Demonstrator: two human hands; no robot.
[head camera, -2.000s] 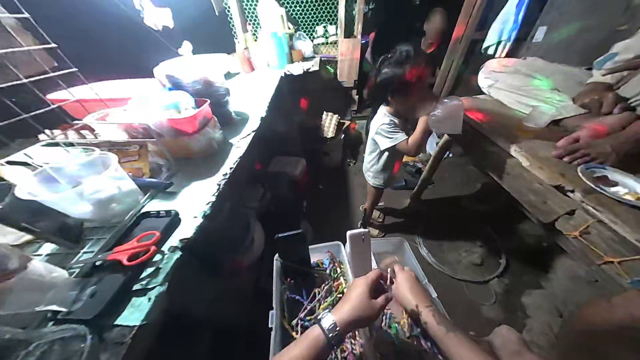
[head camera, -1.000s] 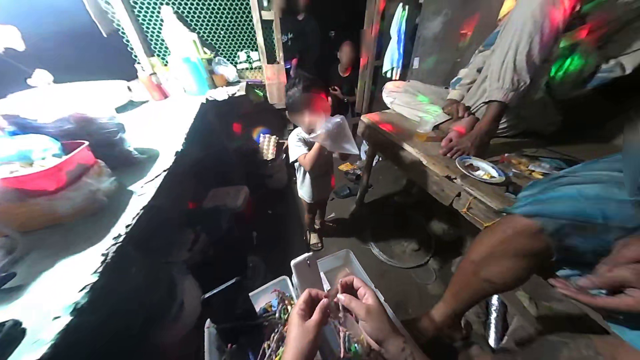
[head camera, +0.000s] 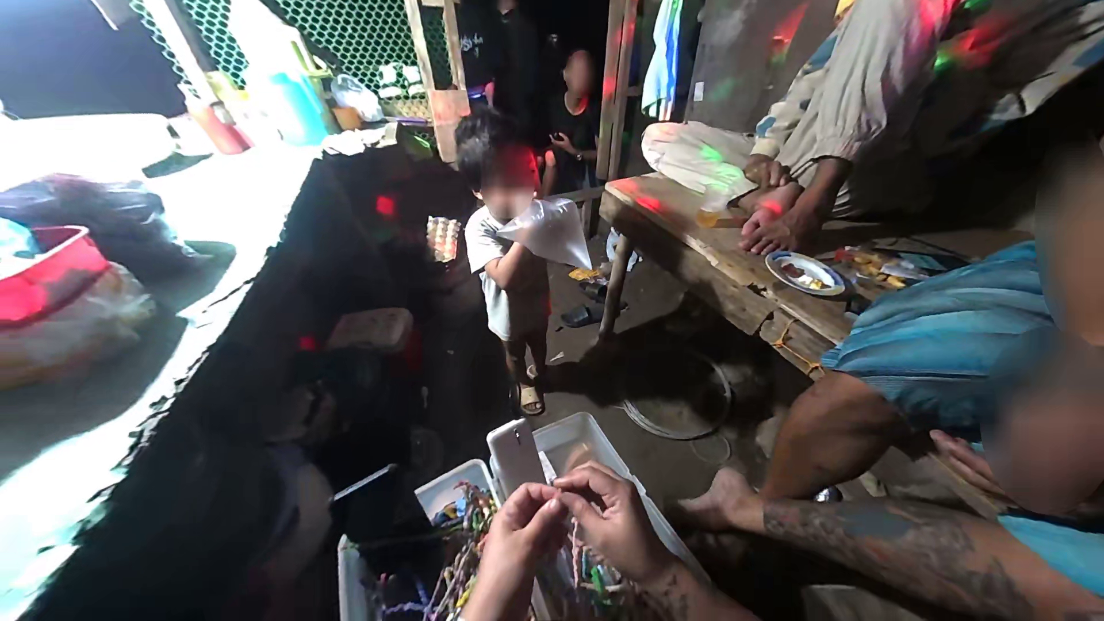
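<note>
My left hand (head camera: 523, 535) and my right hand (head camera: 614, 523) meet at the fingertips above a white plastic bin (head camera: 589, 429). Between thumbs and forefingers they pinch something small and thin, mostly hidden by the fingers. Braided multicoloured cords (head camera: 463, 552) fill the bins beneath and beside my hands. A light-coloured smartphone (head camera: 516, 455) stands upright just beyond my fingertips, at the bin divider. To its left, a dark flat device (head camera: 366, 500) leans over the bin edge.
A child (head camera: 515, 285) stands ahead holding a clear plastic bag (head camera: 556, 231). A wooden bench (head camera: 699, 250) on the right bears seated people and a plate of food (head camera: 806, 273). On the left are a long counter (head camera: 198, 285) and a red basin (head camera: 52, 280). A wire coil (head camera: 677, 429) lies on the ground.
The view has swung right, bringing more of the bench and the seated people in. The child has raised the plastic bag compared with two seconds ago. My hands stay together over the bins.
</note>
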